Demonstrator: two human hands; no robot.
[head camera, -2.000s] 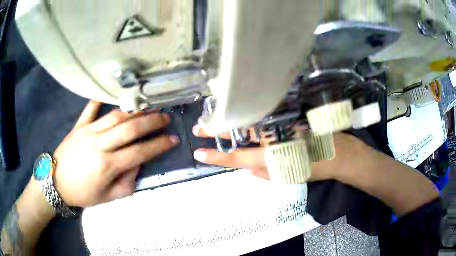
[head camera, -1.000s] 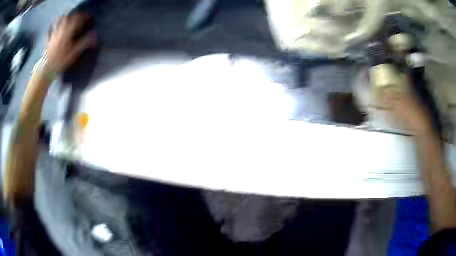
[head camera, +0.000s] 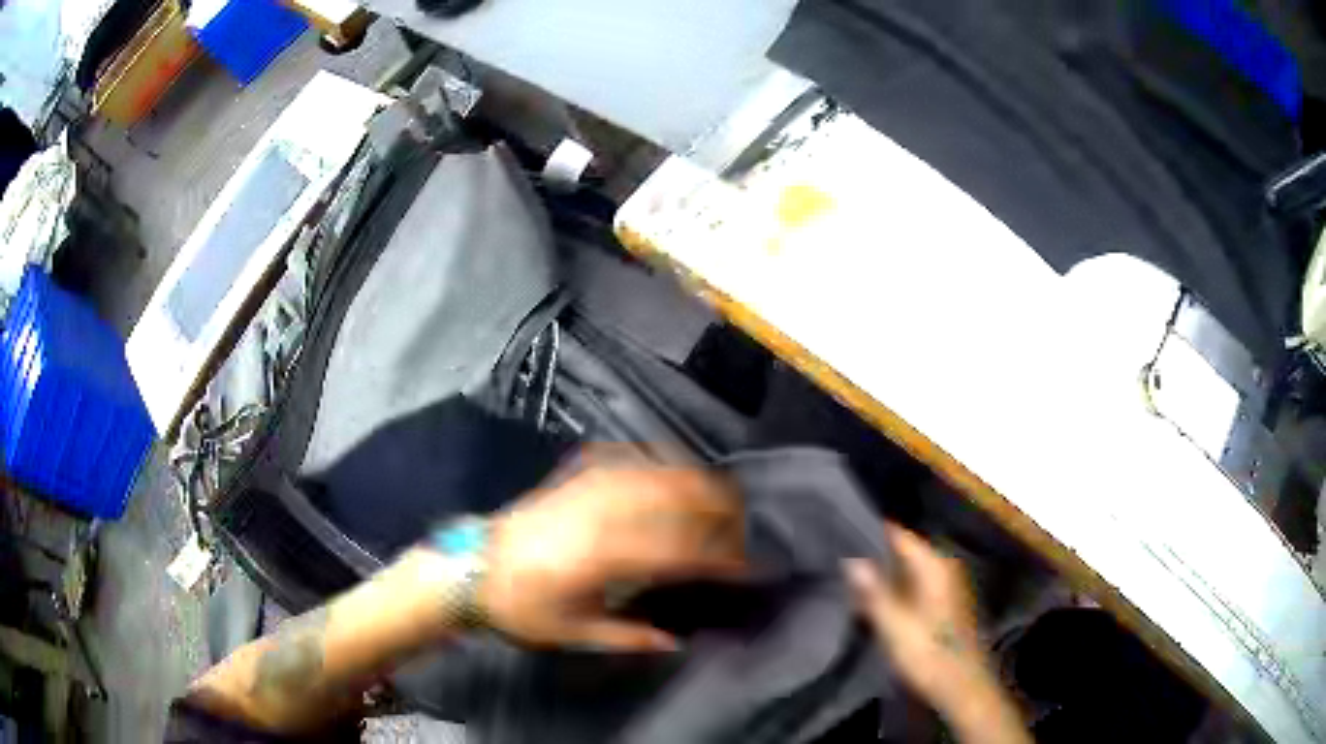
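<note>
A bundle of grey-black cloth panels (head camera: 436, 291) hangs at the left of the table, below its wood edge. My left hand (head camera: 618, 552), with a watch on the wrist, is blurred over the bundle, its fingers curled at a dark grey panel (head camera: 800, 509); whether it grips the cloth is unclear. My right hand (head camera: 923, 618) is at the right edge of that panel, its thumb and fingers on the cloth. Another dark cloth (head camera: 1062, 131) lies on the table at the upper right.
The white table (head camera: 931, 305) has a worn wooden edge running diagonally. A blue crate (head camera: 66, 393) stands on the floor at the left. A white board (head camera: 240, 240) stands behind the bundle. Only a sliver of the machine shows at the right rim.
The view has swung left from the machine to the bundle. Both hands have left the sewing area; they were apart one second ago and are now close together at the bundle's cloth.
</note>
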